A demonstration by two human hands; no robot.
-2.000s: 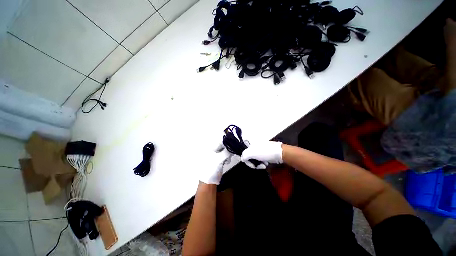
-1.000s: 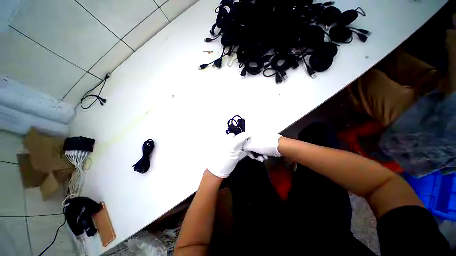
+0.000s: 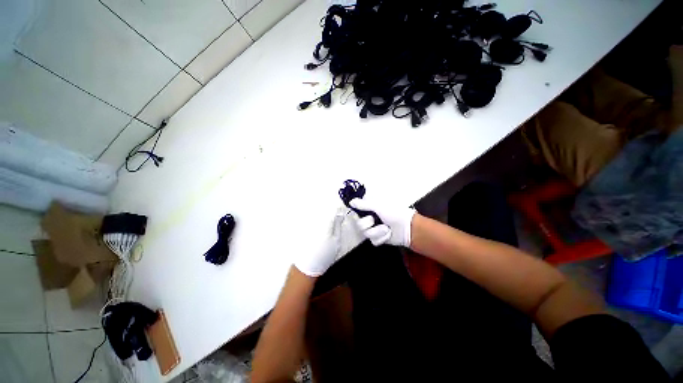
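A coiled black cable (image 3: 351, 191) is held near the table's front edge, its loops sticking out above my gloved hands. My right hand (image 3: 388, 224), in a white glove, is closed around the cable's lower part. My left hand (image 3: 328, 243), also gloved white, is against the bundle from the left; its fingertips are partly hidden and blurred, so its grip is unclear. A tied black cable bundle (image 3: 219, 239) lies apart on the white table to the left.
A large black cable heap (image 3: 419, 52) lies at the back. A loose cable (image 3: 144, 149) is by the tiled wall. A black block with white strands (image 3: 124, 224), a flat brown piece (image 3: 163, 342) and cardboard (image 3: 69, 254) are left. A person (image 3: 629, 179) sits right near a blue crate (image 3: 645, 286).
My left hand has drawn slightly down and left from the bundle compared with a second ago. The right hand's fingers now show curled around the cable.
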